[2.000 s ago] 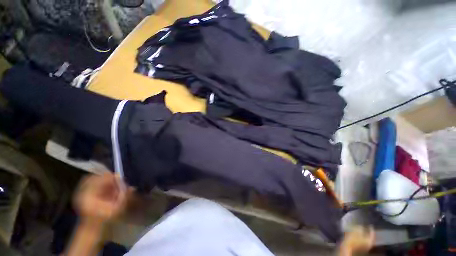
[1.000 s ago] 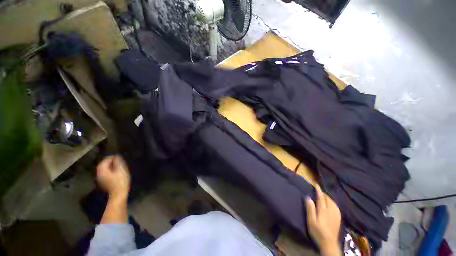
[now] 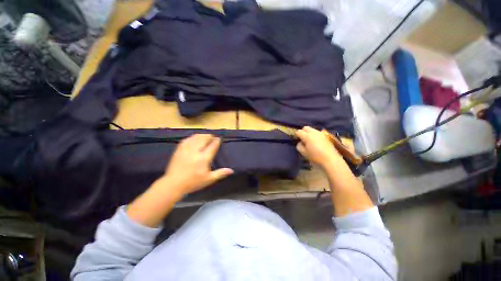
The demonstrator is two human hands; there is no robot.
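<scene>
A dark trouser leg (image 3: 148, 159) lies flat along the table's front edge, with a lengthwise seam line on it. My left hand (image 3: 195, 163) rests on the leg near its middle, fingers apart, thumb pointing right. My right hand (image 3: 314, 144) is at the leg's right end, fingertips bent at the cloth's edge; whether it pinches the cloth is hard to tell. The iron's orange-brown handle (image 3: 343, 149) shows just right of my right hand, its body mostly hidden. The rest of the garment (image 3: 71, 153) is bunched at the left.
A dark garment pile (image 3: 230, 60) lies behind on the tan table (image 3: 203, 116). At right are a yellow-green hose (image 3: 406, 137) with black cord, a blue roll (image 3: 405, 82), a white bundle (image 3: 439, 134) and a wire triangle (image 3: 378, 97). A fan stands at upper left.
My left hand has come from below left onto the leg. My right hand is at its right end. The leg now lies level across the view, which has turned; the white band is no longer visible.
</scene>
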